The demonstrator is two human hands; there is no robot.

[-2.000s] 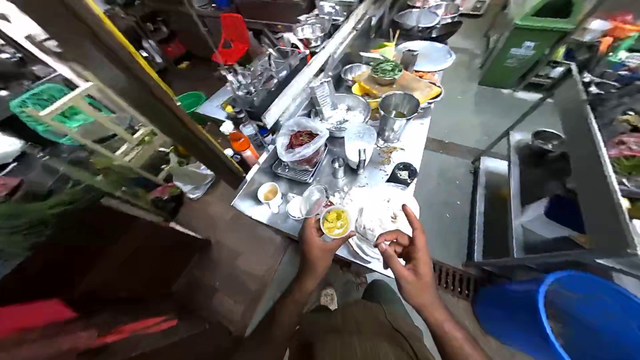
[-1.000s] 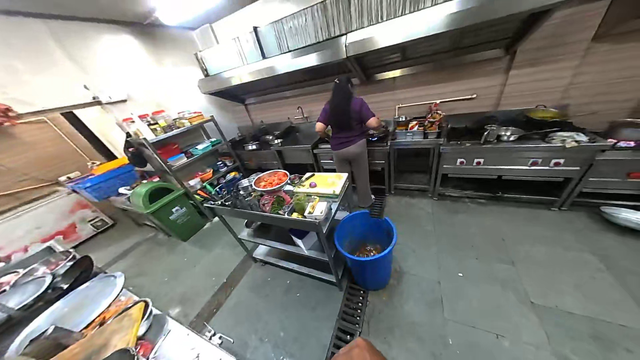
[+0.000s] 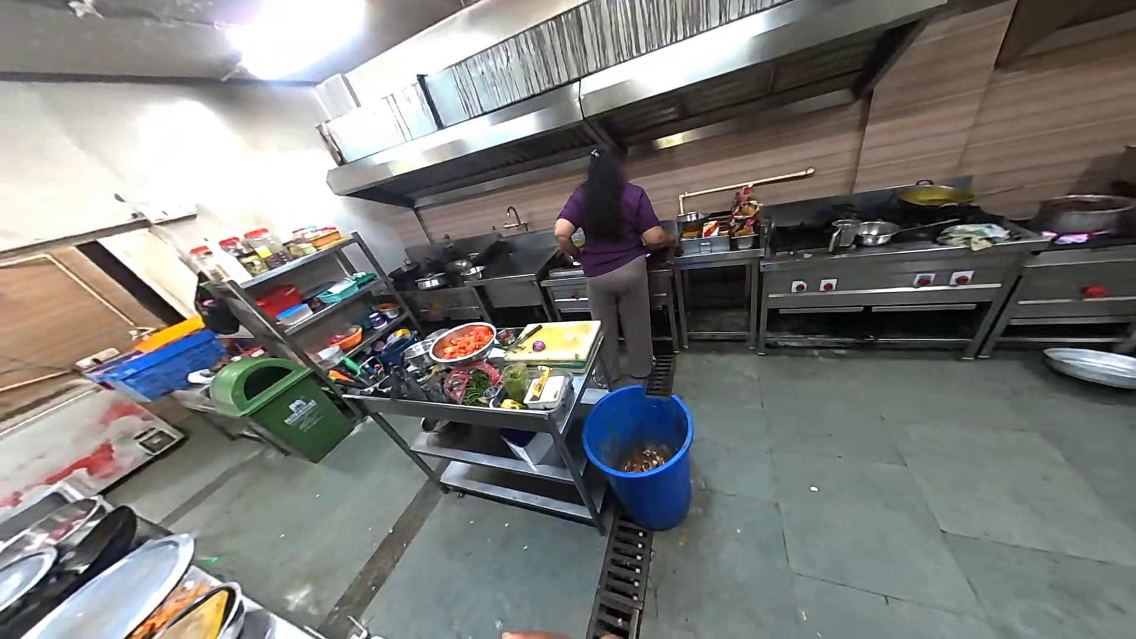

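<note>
Only a sliver of skin, part of a hand (image 3: pixel 535 635), shows at the bottom edge of the head view; which of my hands it is, and anything held, cannot be told. Beyond it stands a blue plastic bin (image 3: pixel 652 484) with food scraps inside. Left of the bin is a steel prep table (image 3: pixel 484 410), bearing a steel bowl of cut tomatoes (image 3: pixel 463 343), a yellow cutting board (image 3: pixel 559 343) with a knife and a piece of onion, and greens. At the lower left, a large round metal tray (image 3: pixel 120 590) lies beside a metal pan and other dishes.
A person in a purple top (image 3: pixel 612 231) stands at the cooking counter, back turned. A floor drain grate (image 3: pixel 624 568) runs toward the blue bin. Farther left are a green bin (image 3: pixel 288 413) and a shelf rack (image 3: pixel 306 257). Stoves (image 3: pixel 887 284) line the back wall; a shallow metal pan (image 3: pixel 1096 366) lies at right.
Two seconds ago my left hand held a small cup of yellow food above the counter, with my right hand beside it. The view has since swung up and right to the kitchen.
</note>
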